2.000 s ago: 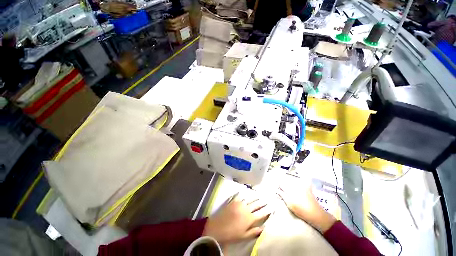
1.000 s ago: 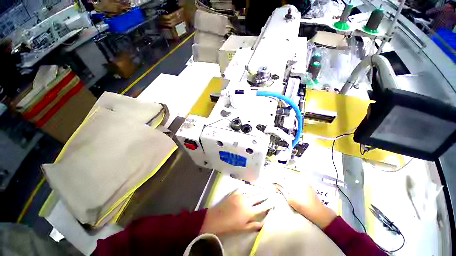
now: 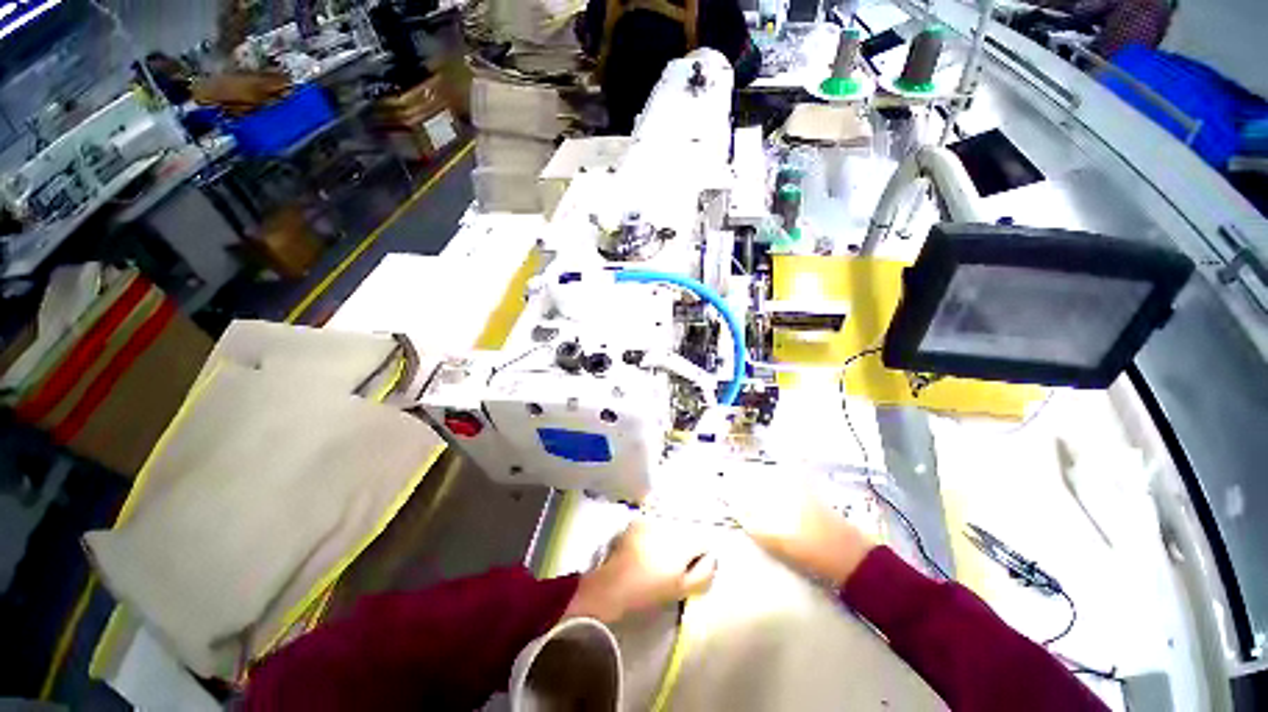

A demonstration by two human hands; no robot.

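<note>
A beige sewn panel (image 3: 779, 640) with a yellow binding line lies in front of the white sewing machine head (image 3: 549, 424). One end of the panel is curled into a tube (image 3: 567, 675) at the bottom edge. My left hand (image 3: 647, 568) is at the panel, left of centre, its fingers drawn in and a dark fold beside the thumb. My right hand (image 3: 807, 540) rests on the panel's far edge, right of the left hand. Its fingertips are washed out by the lamp. The needle area is lost in glare.
A beige stack with yellow edges (image 3: 271, 480) lies left of the machine. A touchscreen (image 3: 1036, 306) hangs at the right. Thread snips (image 3: 1015, 561) lie by a thin black cable on the right of the table. Yellow boards (image 3: 834, 334) flank the machine. A person (image 3: 654, 56) is behind it.
The view has shifted, so the machine sits further left. My left hand's fingers, spread on the panel before, are now drawn in. My right hand stays on the panel's far edge.
</note>
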